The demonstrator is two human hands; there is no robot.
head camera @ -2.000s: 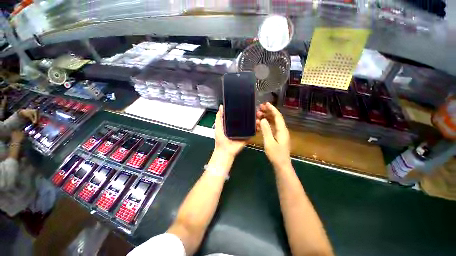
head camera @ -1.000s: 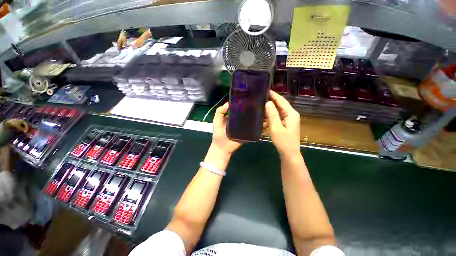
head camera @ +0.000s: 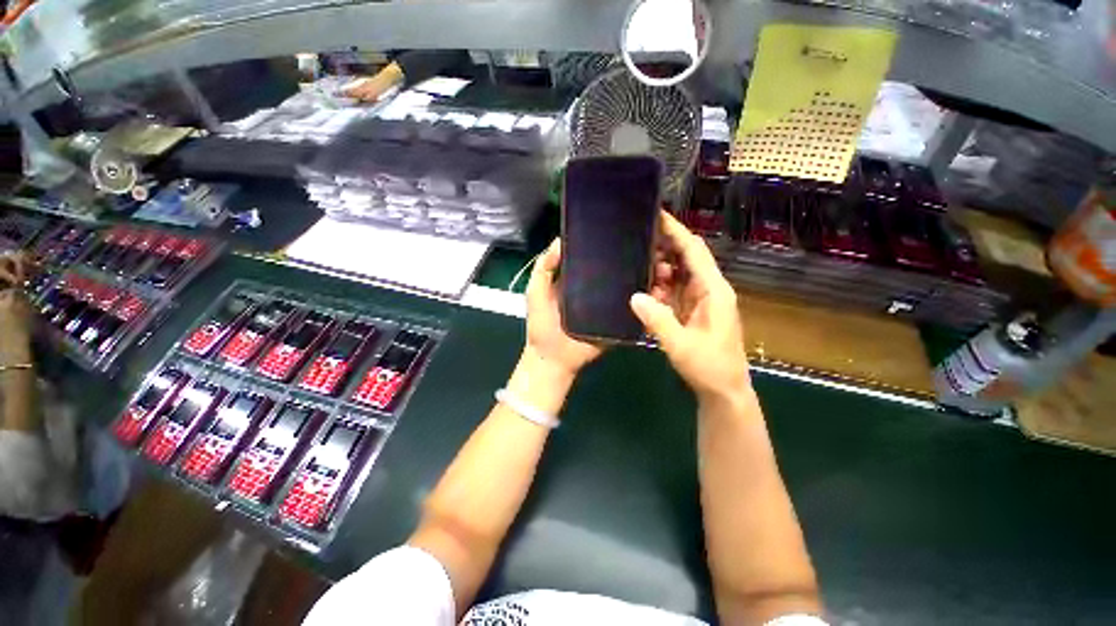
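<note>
A black smartphone (head camera: 610, 248) is held upright in front of me, its dark screen facing me. My left hand (head camera: 559, 306) is around its lower left edge, with a pale band on the wrist. My right hand (head camera: 700, 303) is at its right edge, the thumb over the lower right of the screen and the fingers partly hidden behind it. A clear phone tray (head camera: 398, 422) lies on the bench to the left, holding two rows of red-and-black keypad phones (head camera: 321, 475).
A second phone tray (head camera: 108, 355) and a person's arm (head camera: 15, 355) are at far left. Behind the bench are stacked pale trays (head camera: 416, 196), a fan (head camera: 634, 122), a yellow perforated card (head camera: 814, 104) and stacked red-phone trays (head camera: 844, 251). A white bottle (head camera: 983, 363) stands right.
The smartphone screen showed faint coloured marks a second ago and now looks dark. My right thumb has moved down onto the lower screen. The camera view has shifted slightly.
</note>
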